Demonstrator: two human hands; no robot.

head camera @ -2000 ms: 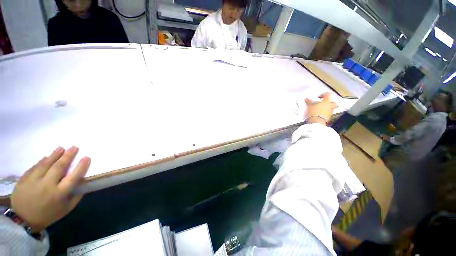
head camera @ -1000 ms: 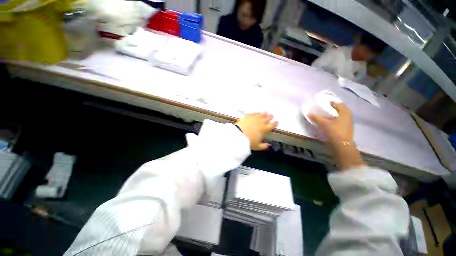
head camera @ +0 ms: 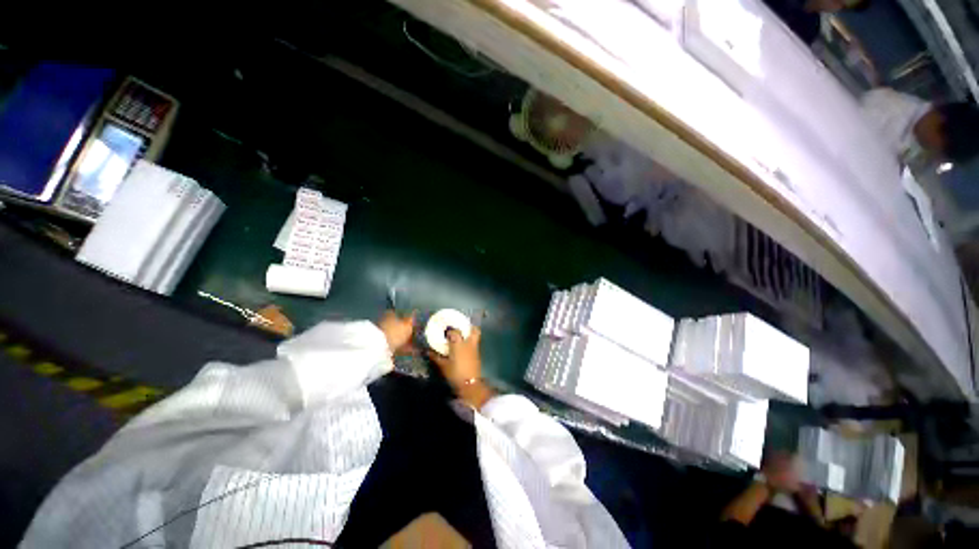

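My right hand (head camera: 464, 362) holds a white label roll (head camera: 447, 330) with a dark centre hole, low over the dark-green bench. My left hand (head camera: 399, 330) is just left of the roll, small and partly blurred; whether it holds anything is unclear. A white label strip (head camera: 312, 242) with rows of small reddish print lies on the bench to the left, its near end curled.
Stacks of thin white boxes (head camera: 625, 322) stand at right, another stack (head camera: 150, 227) at left beside a blue scale (head camera: 54, 118). A small fan (head camera: 555, 125) and crumpled white scraps (head camera: 655, 198) lie under the raised shelf (head camera: 751, 118). Another person's hands (head camera: 778, 477) are at lower right.
The view has swung down from the shelf to the bench. The right hand, earlier over the shelf with a blurred white item, is now low at the bench with the roll. The left hand has left the shelf edge.
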